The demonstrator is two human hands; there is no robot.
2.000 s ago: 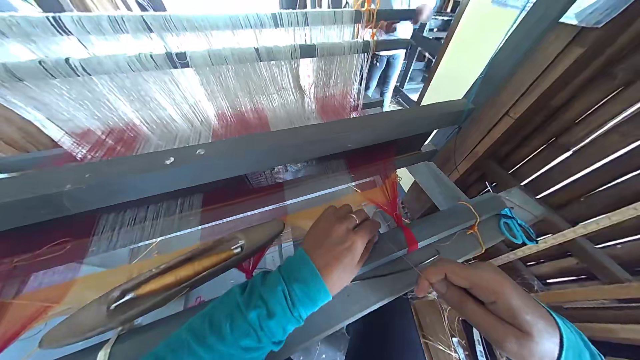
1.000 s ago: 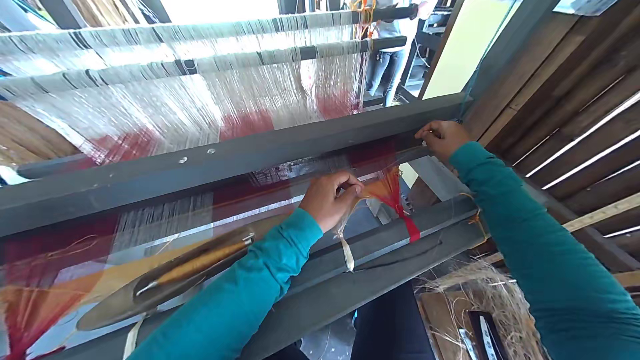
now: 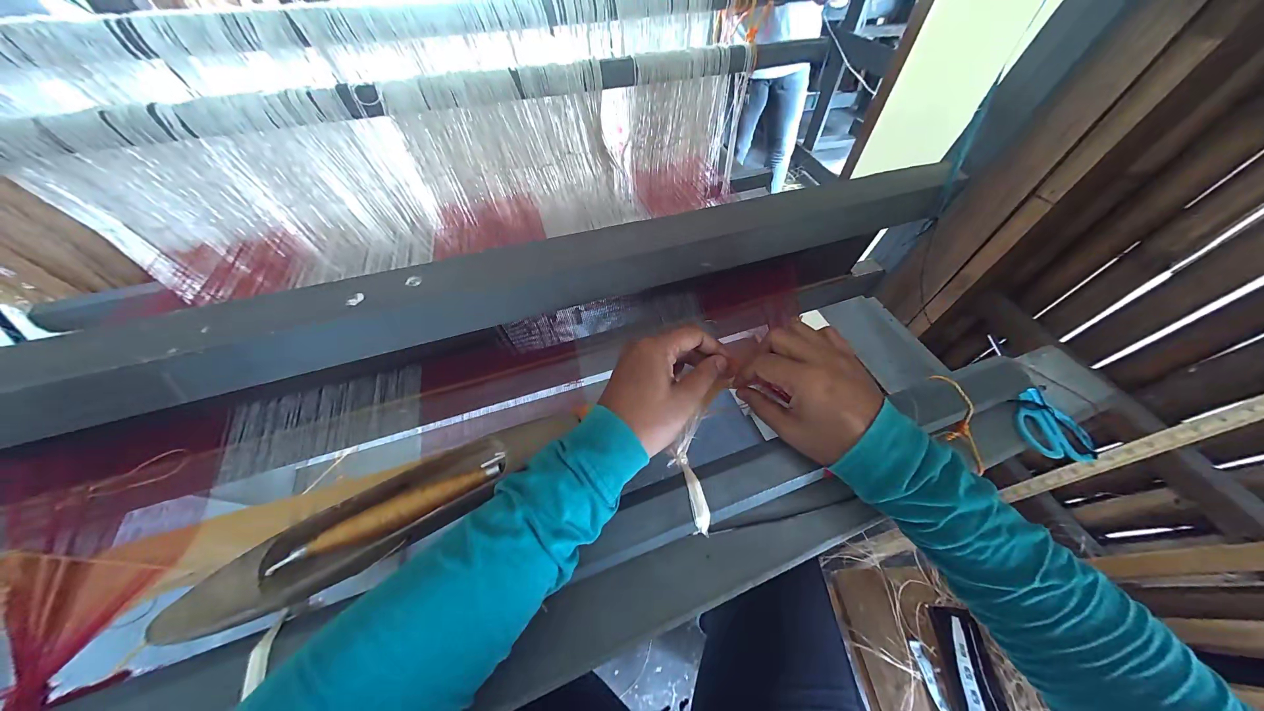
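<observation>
My left hand [image 3: 667, 385] and my right hand [image 3: 815, 390] meet over the front of a loom, fingertips pinching fine warp threads [image 3: 736, 360] between them. From below my left fingers hangs a pale knotted strip [image 3: 694, 489] tied to a bundle of threads. A wooden boat shuttle [image 3: 222, 597] with a bobbin of orange-yellow yarn [image 3: 395, 513] lies on the warp, partly behind my left forearm. Red and grey warp threads pass beneath the grey wooden beam [image 3: 592, 257]. The exact hold of the fingertips on single threads is too small to tell.
Blue-handled scissors [image 3: 1052, 430] rest at the loom's right end, near an orange cord [image 3: 963, 425] and a long measuring stick [image 3: 1136, 449]. A slatted wooden wall stands at right. Loose fibres and tools lie on a board [image 3: 869, 612] below. A person [image 3: 770, 109] stands behind the loom.
My right hand has come down from the grey beam to the threads beside my left hand. Two seconds ago it was lower, near the front beam, and the pale strip was not visible there.
</observation>
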